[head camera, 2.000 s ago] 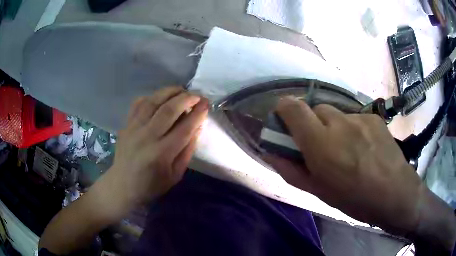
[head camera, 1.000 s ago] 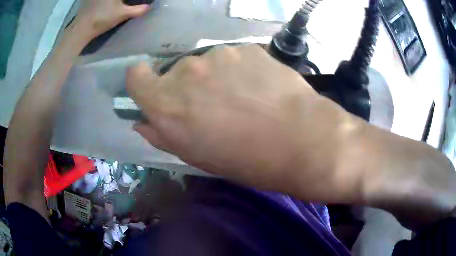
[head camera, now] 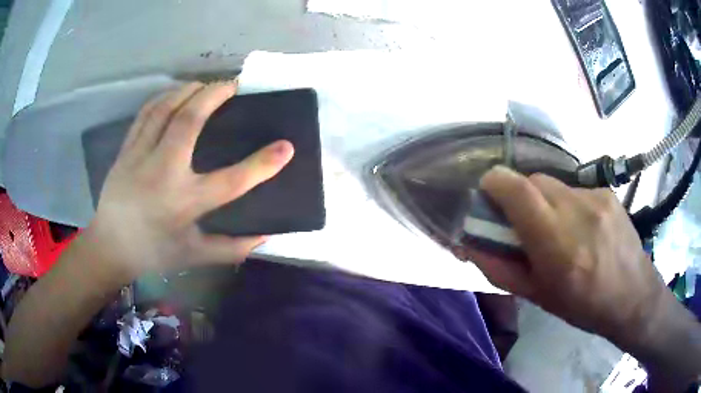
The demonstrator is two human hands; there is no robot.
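A white cloth panel (head camera: pixel 346 100) lies over the grey sleeve board (head camera: pixel 46 146). My left hand (head camera: pixel 173 176) is spread over a flat black pressing block (head camera: pixel 265 184) and holds it on the cloth's left end and the bare board beside it. My right hand (head camera: pixel 565 246) grips the handle of the steam iron (head camera: pixel 438 176). The iron rests on the cloth to the right of the block, its tip pointing left towards it, with a gap between them. The cloth under the iron and block is hidden.
A black rectangular holder (head camera: pixel 599 57) lies at the upper right. The ribbed hose (head camera: pixel 672 134) and black cable run off the iron's back to the right. A red stool (head camera: pixel 27 242) and cloth scraps (head camera: pixel 138 330) are on the floor at lower left.
My left hand has come back from the upper left and now presses the black block on the cloth. My right hand has moved the iron right, off the board's left part, onto the cloth.
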